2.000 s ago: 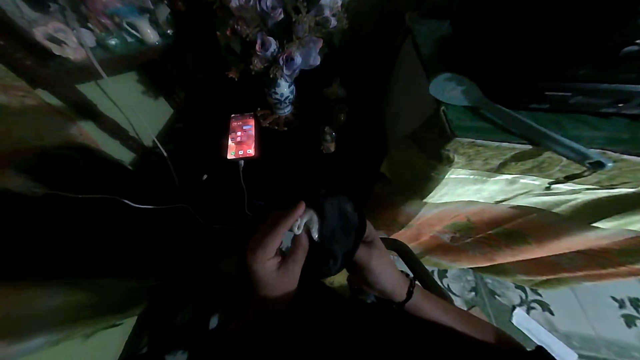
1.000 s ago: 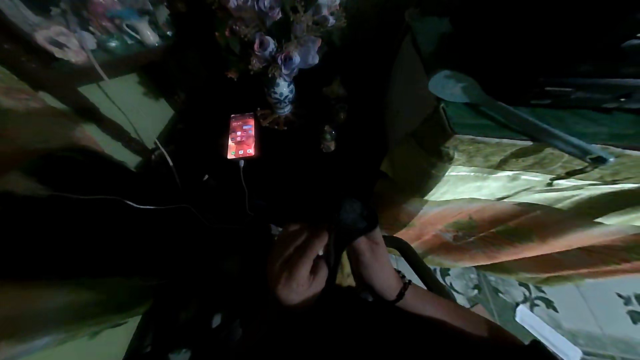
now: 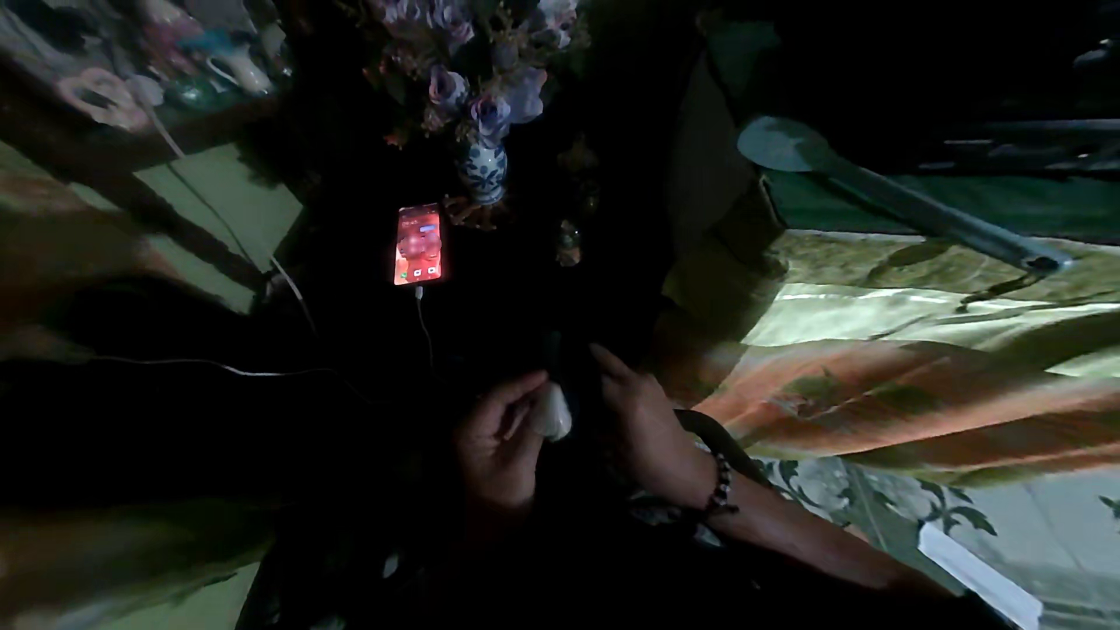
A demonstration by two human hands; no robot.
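Note:
My left hand (image 3: 507, 437), at the lower middle, pinches a small whitish object (image 3: 553, 413) between thumb and fingers; its kind cannot be told. Just to the right is my right hand (image 3: 652, 429), with a dark beaded bracelet on the wrist. Its fingers lie near dark material, and shadow hides whether they grip any of it. Beyond the hands a phone (image 3: 419, 245) with a lit red screen lies on a dark surface, a white cable (image 3: 425, 324) plugged into its lower end.
A blue and white vase (image 3: 483, 171) of artificial purple roses (image 3: 490, 109) stands behind the phone, a small figurine (image 3: 569, 243) to its right. A grey long-handled object (image 3: 910, 197) lies at upper right, above a patterned orange and green cloth (image 3: 875, 394). Ornaments (image 3: 236, 70) fill the upper left.
My hands, close together one second ago, are now farther apart. The whitish object, largely hidden then, shows in my left hand. The phone and vase have stayed put.

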